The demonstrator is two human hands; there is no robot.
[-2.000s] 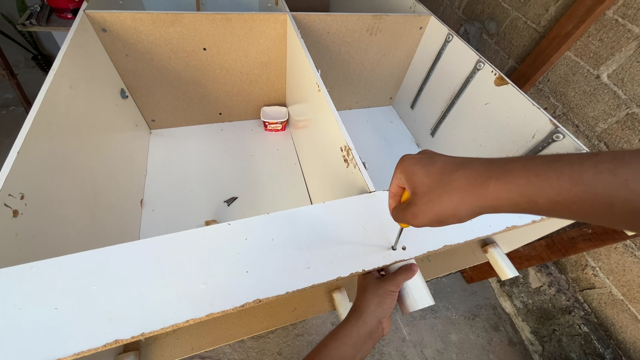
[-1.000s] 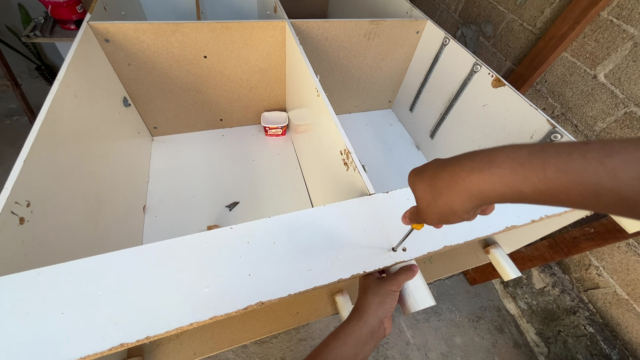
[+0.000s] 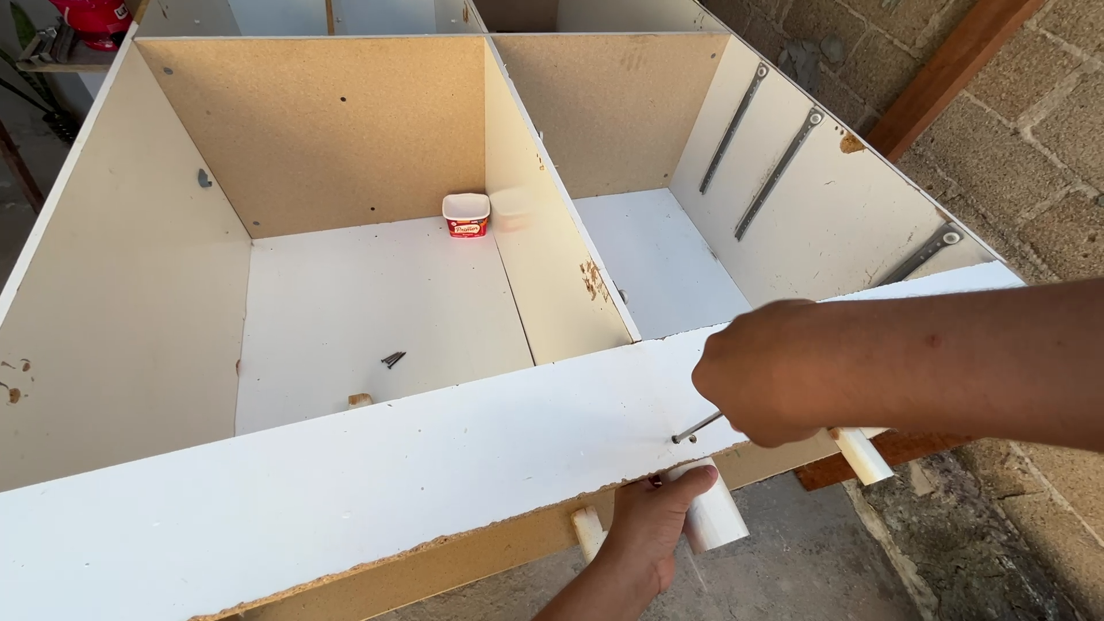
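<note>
My right hand is closed around a screwdriver, whose handle it hides now. The screwdriver's metal shaft slants down to a screw head in the white melamine board. A small hole lies just right of that screw. Below the board's chipped edge, my left hand grips a thick white cylindrical leg, thumb across its upper end. Several dark screws lie in the left compartment.
A red and white plastic tub stands at the left compartment's back corner. Metal drawer slides line the right side panel. White wooden pegs stick out under the board on both sides of the leg. A block wall rises at the right.
The screwdriver has tilted from fairly upright to a low slant as my right hand moved right and down. My left hand stays on the leg.
</note>
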